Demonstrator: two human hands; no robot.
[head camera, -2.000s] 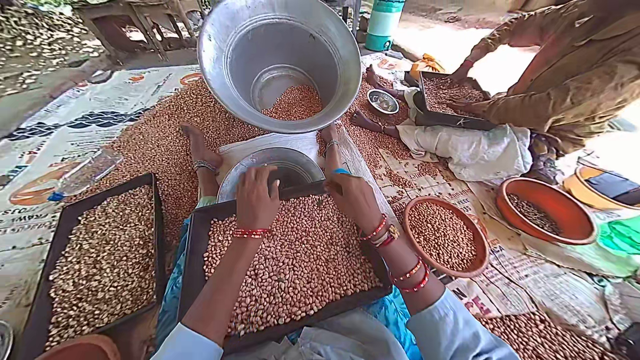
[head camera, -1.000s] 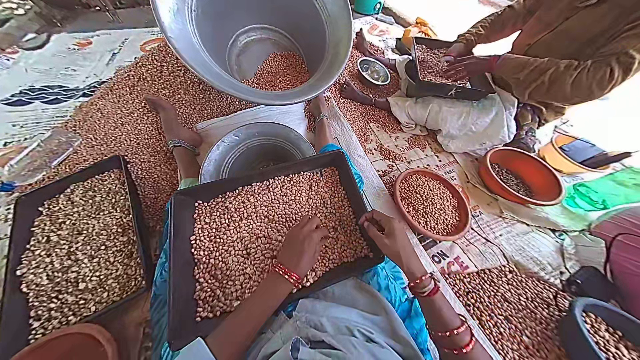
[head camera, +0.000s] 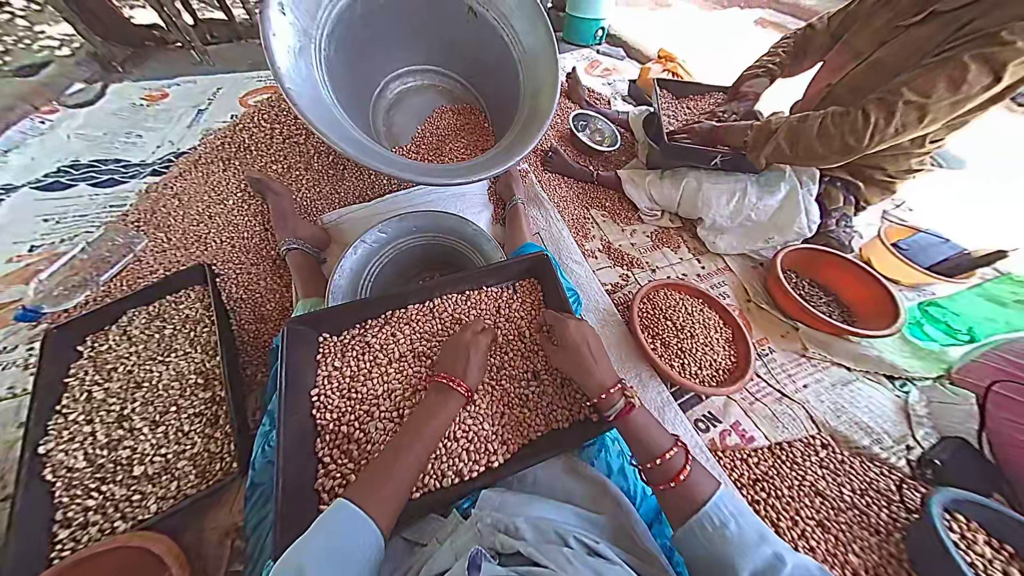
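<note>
A black rectangular tray lies across my lap, spread with reddish-brown nuts or seeds. My left hand is at the middle of the tray on the nuts, its fingers curled; whether it pinches any is hidden. Near the tray's right edge, my right hand rests over the nuts with bent fingers, their tips partly hidden. Just beyond the tray stands a metal basin. Farther out a large tilted metal pot holds a heap of the same nuts.
At left lies a second black tray of paler pieces, with a plastic bottle beyond. On the right are a terracotta-coloured bowl of nuts, an orange bowl and loose nuts. A co-worker's hands work over another tray.
Two seconds ago both my hands were at the tray's far edge by the metal basin; now they are over the nuts. Since one second ago, my right hand has moved from the right rim inward.
</note>
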